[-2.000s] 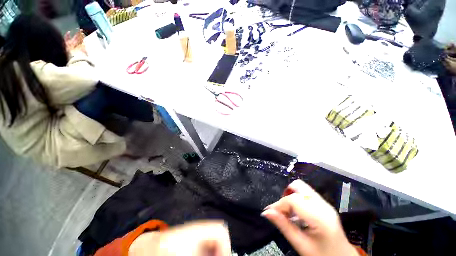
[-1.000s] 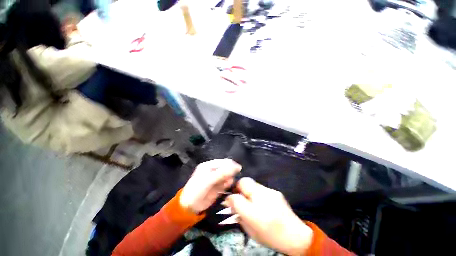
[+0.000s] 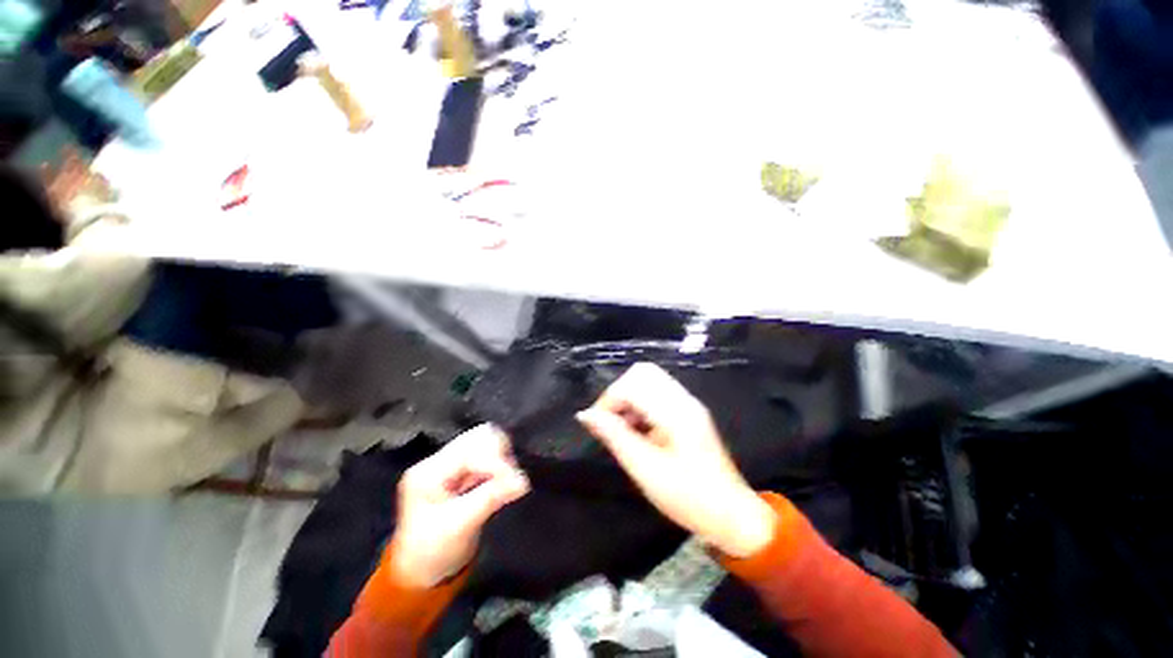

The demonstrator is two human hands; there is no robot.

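Note:
The dark garment (image 3: 566, 514) lies over my lap, its far part reaching up to the table edge. A glittering trim (image 3: 618, 350) runs along that far part and ends at a small white strip (image 3: 696, 336) at the table edge. My left hand (image 3: 457, 495) is above the garment with its fingers curled. My right hand (image 3: 656, 437) is further right and a little higher, thumb and index finger pinched. The hands are apart. The picture is blurred, and no needle or thread can be made out between or in the fingers.
The white table (image 3: 643, 231) holds red-handled scissors (image 3: 486, 212), a second red-handled pair (image 3: 234, 188), a black phone (image 3: 455, 124) and yellow-green bundles (image 3: 958, 225). A person in a beige coat (image 3: 109, 386) sits at left. A dark crate (image 3: 958, 514) stands under the table at right.
My hands, close together a second ago, are now apart, the left lower left and the right higher up. The camera view has turned, so the table edge lies more level.

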